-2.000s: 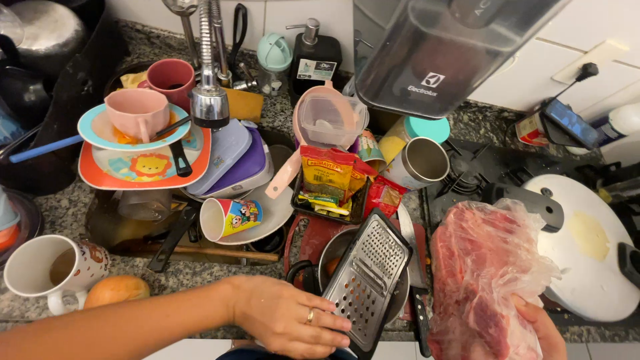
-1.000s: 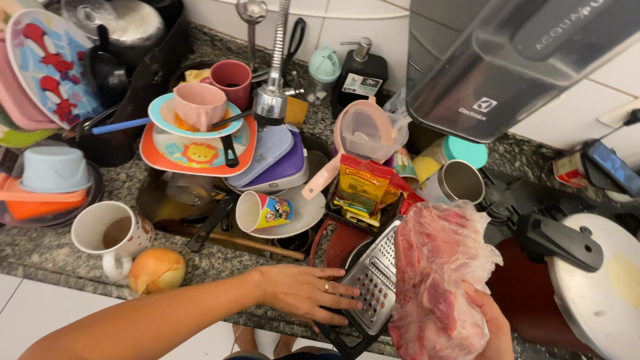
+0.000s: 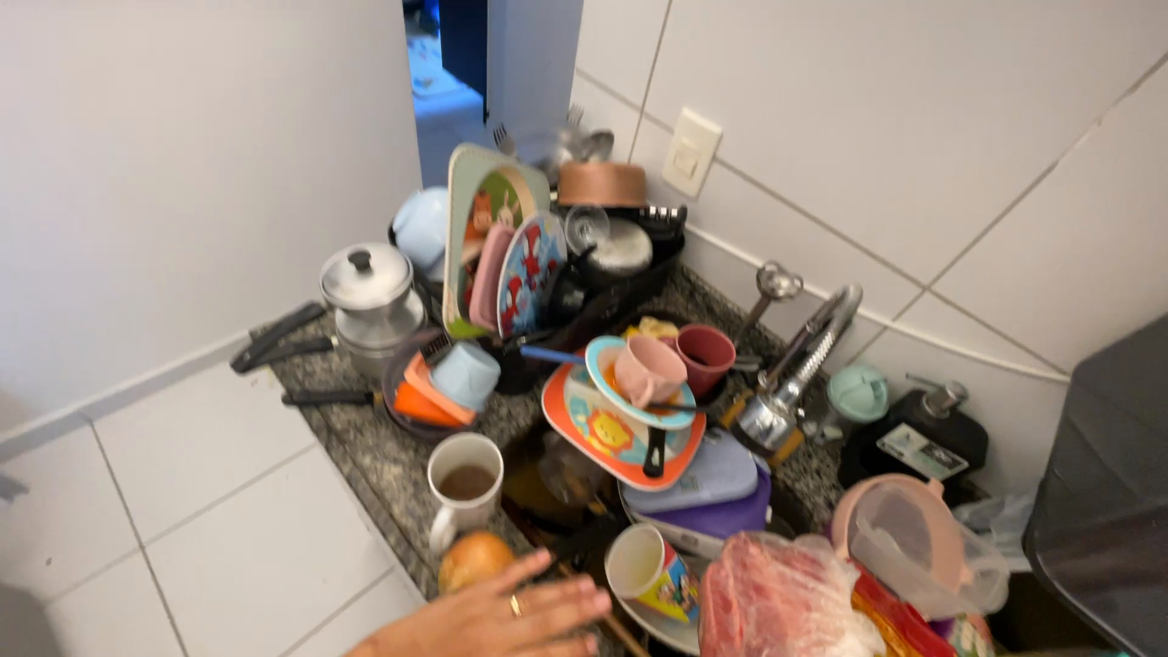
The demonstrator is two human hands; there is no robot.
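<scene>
My left hand (image 3: 511, 611), with a ring on one finger, is at the bottom edge, fingers spread and holding nothing. Just beyond its fingertips an onion (image 3: 476, 563) lies on the counter, beside a white mug (image 3: 465, 484) with brown liquid in it. Raw meat in a clear plastic bag (image 3: 780, 598) shows at the lower right, over the near side of the sink; my right hand is out of the frame. Between hand and meat, a colourful paper cup (image 3: 652, 575) lies tipped on a plate.
The sink holds stacked children's plates (image 3: 607, 433), a pink cup (image 3: 650, 370) and purple containers (image 3: 730, 511) under a metal faucet (image 3: 771, 420). Behind stand a loaded dish rack (image 3: 620, 301) and pots (image 3: 370, 301). A soap dispenser (image 3: 922, 438) and dark appliance (image 3: 1113, 484) are at right.
The view has swung far to the left. My left hand has come off the metal grater, which it touched earlier. My right hand, seen holding the bagged meat before, has left the view.
</scene>
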